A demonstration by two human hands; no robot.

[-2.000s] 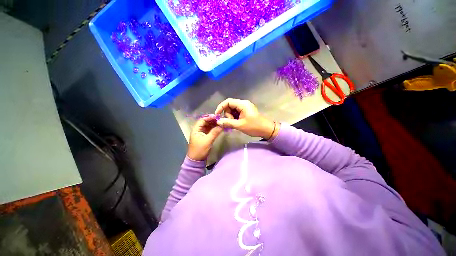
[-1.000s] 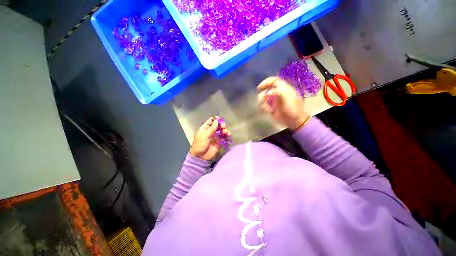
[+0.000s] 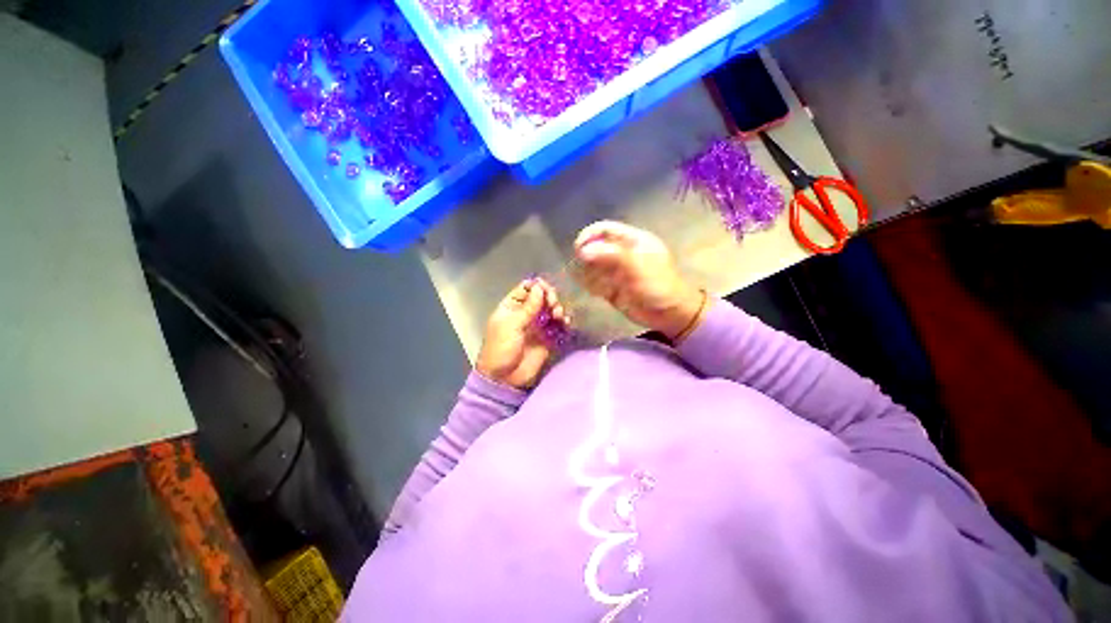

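Observation:
My left hand [image 3: 521, 335] is closed around a small purple moulded shot [image 3: 551, 326], held low over the table's front edge. My right hand [image 3: 624, 270] is just to its right, slightly blurred, fingers curled. Whether it holds a small part is hidden by the fingers. A spiky pile of thin purple runners [image 3: 735, 186] lies on the table to the right. The large parts bin [image 3: 530, 144] holds a heap of pink-purple parts. The small parts bin [image 3: 345, 219] holds fewer, darker purple pieces.
Scissors [image 3: 828, 215] with red-orange handles lie right of the runners, below a black phone-like rectangle [image 3: 747, 94]. Yellow-orange grips [image 3: 1058, 197] show at the right edge. A pale panel [image 3: 85, 268] stands at left, and a yellow crate [image 3: 302, 587] at bottom left.
My hands were together at the shot, then my right hand moved away right towards the runner pile. It is now back near my left hand, which still holds the shot.

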